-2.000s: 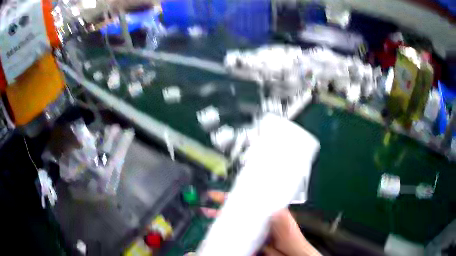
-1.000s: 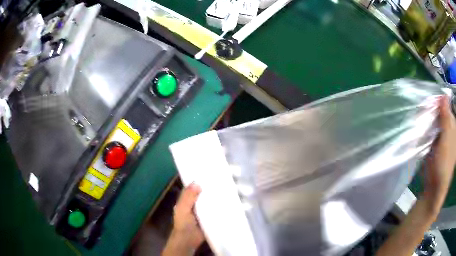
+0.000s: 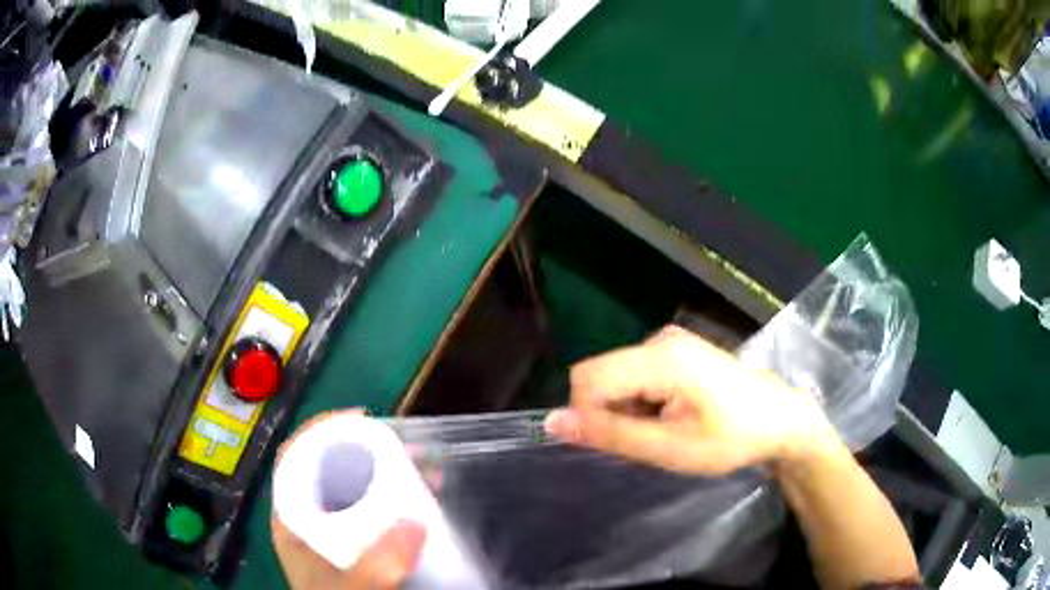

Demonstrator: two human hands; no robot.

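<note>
A white roll of clear plastic film (image 3: pixel 420 532) is at the bottom centre, its hollow core end facing up and left. My left hand (image 3: pixel 302 551) is wrapped around the roll, thumb on its near side, partly hidden by it. My right hand (image 3: pixel 679 403) is right of the roll, fingertips pinching the edge of the clear film (image 3: pixel 622 524) stretched from it. The film's loose end (image 3: pixel 852 334) bunches up beyond my right wrist.
The black machine base (image 3: pixel 230 161) is at left, with two green buttons (image 3: pixel 354 187) and a red emergency stop (image 3: pixel 253 369). The green conveyor (image 3: pixel 737 127) runs across the upper right, with a black knob (image 3: pixel 504 81) on its rail and a white adapter (image 3: pixel 997 273) on the belt.
My right hand has moved left and down from the film's far end to near the roll. The roll has moved left and tilted its core end into view. The stretched sheet has narrowed.
</note>
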